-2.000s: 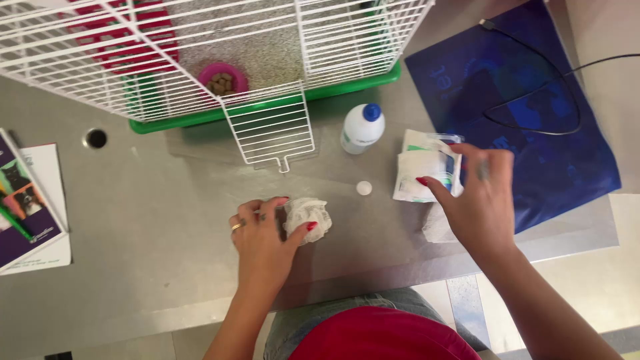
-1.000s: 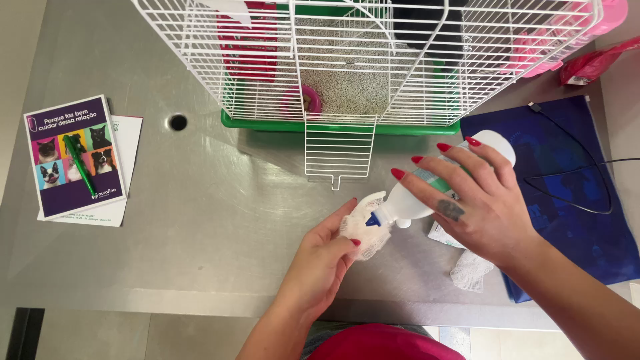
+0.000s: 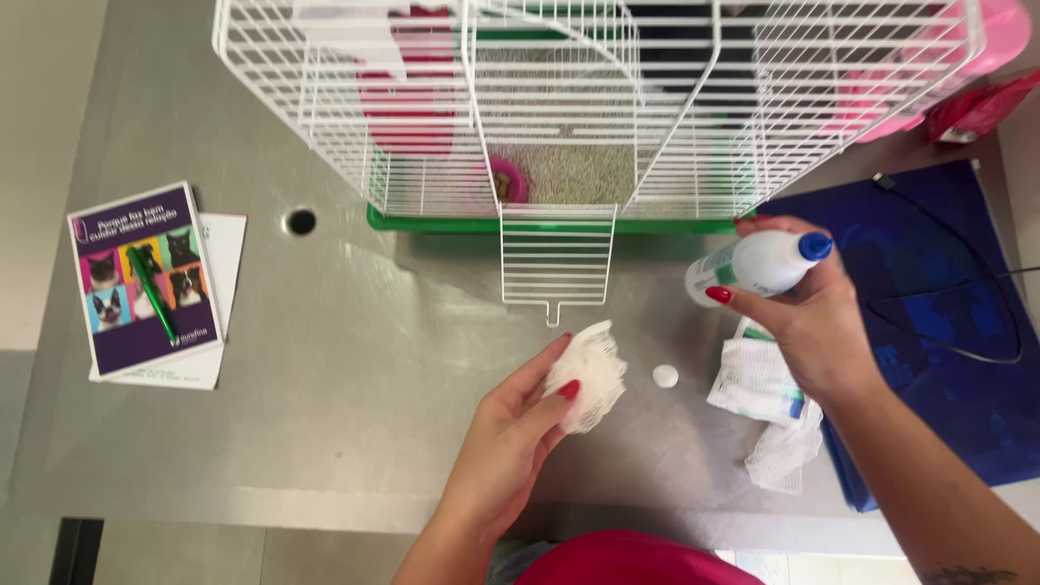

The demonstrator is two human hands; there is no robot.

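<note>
My left hand pinches a wad of white gauze between thumb and fingers, below the lowered wire door of the cage. On the right, my right hand is closed around a white plastic bottle with a blue nozzle, which is tilted with the nozzle toward the upper right. A small round white cap lies on the metal table between my hands. Under my right hand are a gauze packet and a loose piece of gauze.
A white wire cage with a green base stands at the back, holding granular litter and a pink food bowl. At left, a green pen lies on a booklet. A blue mat with a black cable is at right.
The bottle, held with its nozzle at the gauze a second ago, has moved right, away from it. Two seconds ago it stood on the table and the left hand was on the gauze there.
</note>
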